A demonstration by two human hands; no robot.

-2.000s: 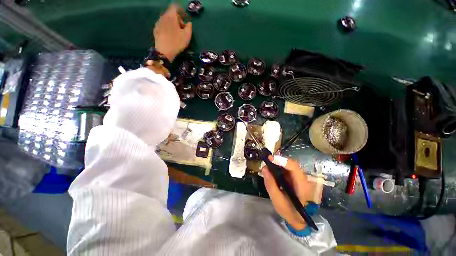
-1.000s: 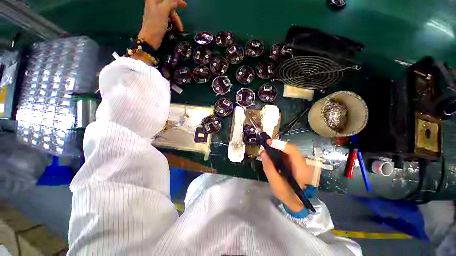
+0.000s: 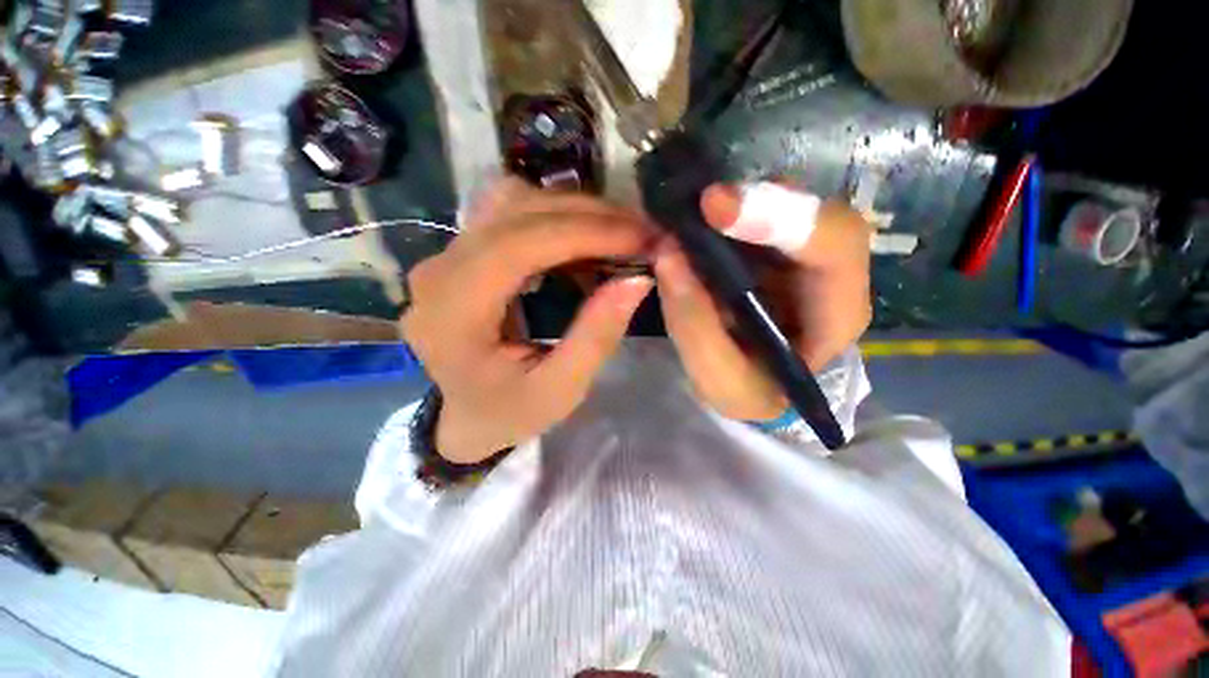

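Note:
My right hand (image 3: 815, 285) holds the black soldering iron (image 3: 690, 192), its metal barrel pointing up and left over the fixture. My left hand (image 3: 477, 331) is in front of the fixture, thumb and index fingertips close together and meeting my right fingertips. What lies between them is too small and blurred to tell. A thin silver solder wire (image 3: 312, 244) runs from the left to my left hand. A dark round housing (image 3: 550, 139) sits in the brown fixture (image 3: 524, 47) between white padded strips, partly hidden by my left fingers.
Silver-white cells (image 3: 73, 146) are heaped at the far left. Two more housings (image 3: 342, 135) stand by the white pad (image 3: 252, 119). The beige tip cleaner pot (image 3: 902, 60), red pen (image 3: 997, 219), blue pen (image 3: 1030, 239) and tape roll (image 3: 1118, 236) are at the right.
My left hand has come back from the far side of the housings to my right hand. The view has moved down and closer. My right hand still holds the iron.

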